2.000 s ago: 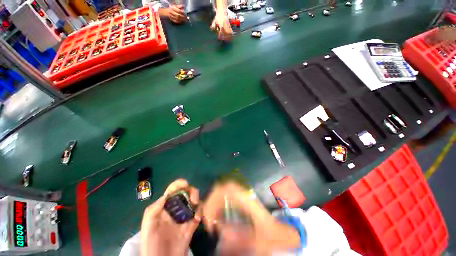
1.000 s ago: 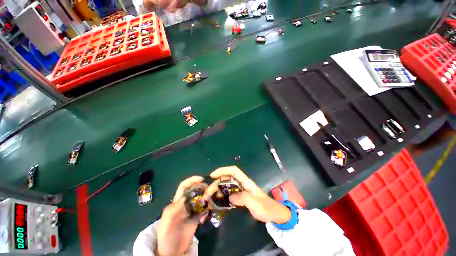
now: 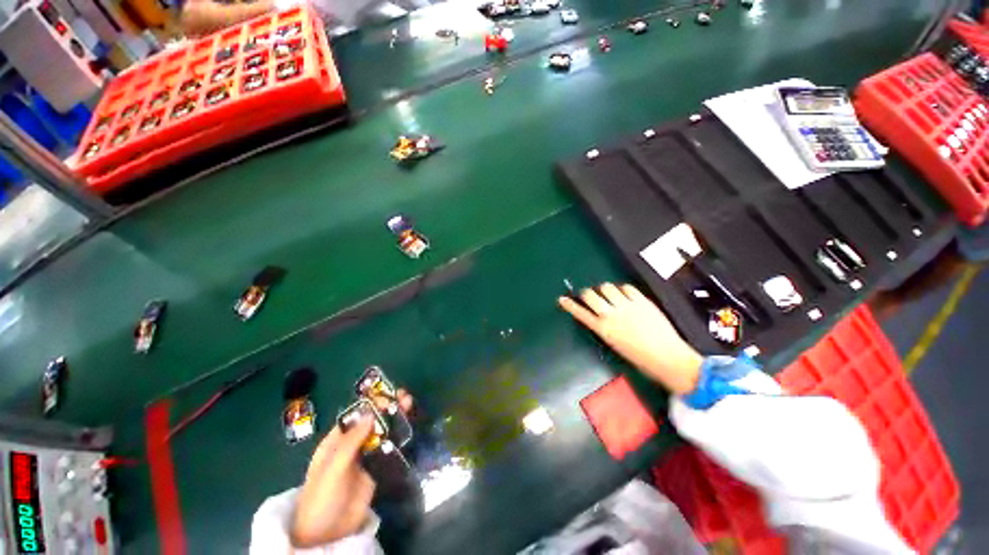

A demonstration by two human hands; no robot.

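My left hand [image 3: 338, 477] holds an open device unit [image 3: 375, 412] with gold and orange insides above the green bench. My right hand [image 3: 638, 334] reaches palm down left of the black tray, fingers apart. It covers most of the thin tweezers-like tool; only a pale tip [image 3: 567, 286] shows beyond the fingers, and no grip on it can be made out. Yellow-gold patches [image 3: 488, 410], a small white piece [image 3: 537, 421] and shiny clear film [image 3: 445, 482] lie between the hands. A red pad [image 3: 619, 417] lies below my right hand.
Another open unit [image 3: 298, 421] lies left of my left hand, with more units along the line beyond. The black parts tray [image 3: 672, 179], calculator [image 3: 833, 141] and red trays [image 3: 846, 379] are at right. A power supply [image 3: 60, 493] is at lower left.
My hands have separated. My right hand has left the units and moved right to the thin tool. My left hand has moved left with a unit, uncovering the yellow patches.
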